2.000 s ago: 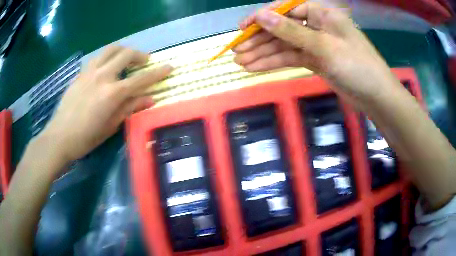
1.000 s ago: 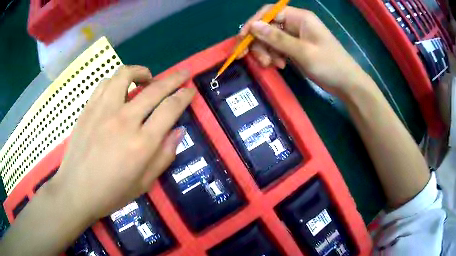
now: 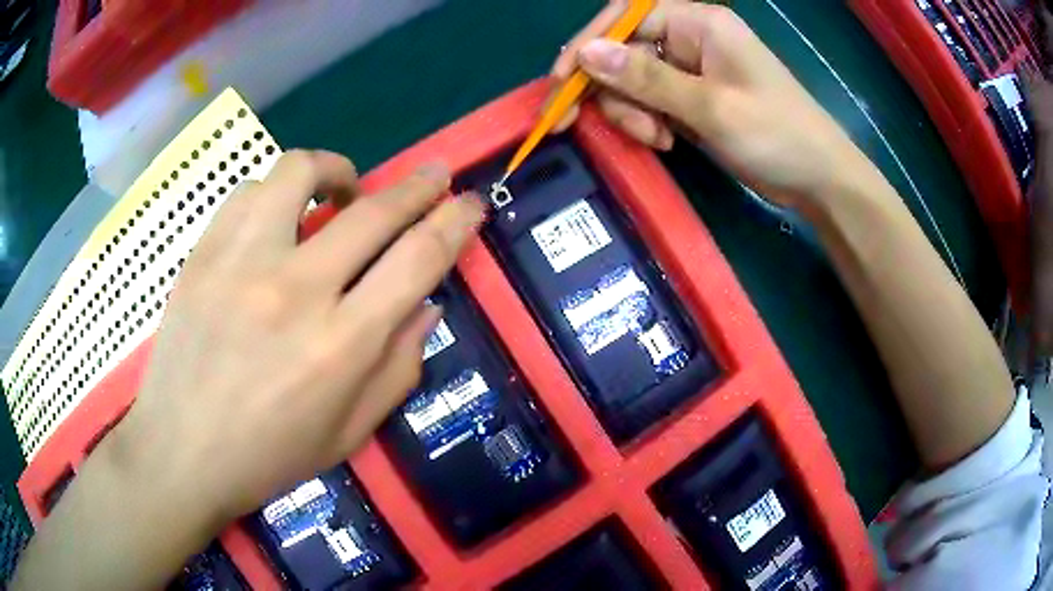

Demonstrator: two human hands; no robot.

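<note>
My right hand (image 3: 693, 87) holds the orange tweezers (image 3: 554, 110) like a pencil. Their tip is at the small ringed camera area (image 3: 500, 196) of a black phone (image 3: 624, 369), which lies back side up in the red foam tray (image 3: 681, 260). My left hand (image 3: 300, 323) lies palm down over the tray, its fingertips beside that camera area; I cannot see anything held in it. It hides the upper part of a neighbouring phone (image 3: 497, 485). Whether a gasket is at the tweezers' tip is too small to tell.
A cream-yellow sheet with rows of black dots (image 3: 116, 294) lies along the tray's far left edge. A red foam block (image 3: 139, 46) stands at the upper left on a pale surface. Another red tray (image 3: 964, 116) with phones is at the upper right. The bench (image 3: 404, 98) is dark green.
My hands and the tweezers have gone from the dotted sheet to the phone's camera area. The view has turned and shifted. In the last second my left fingertips came closer to the camera area.
</note>
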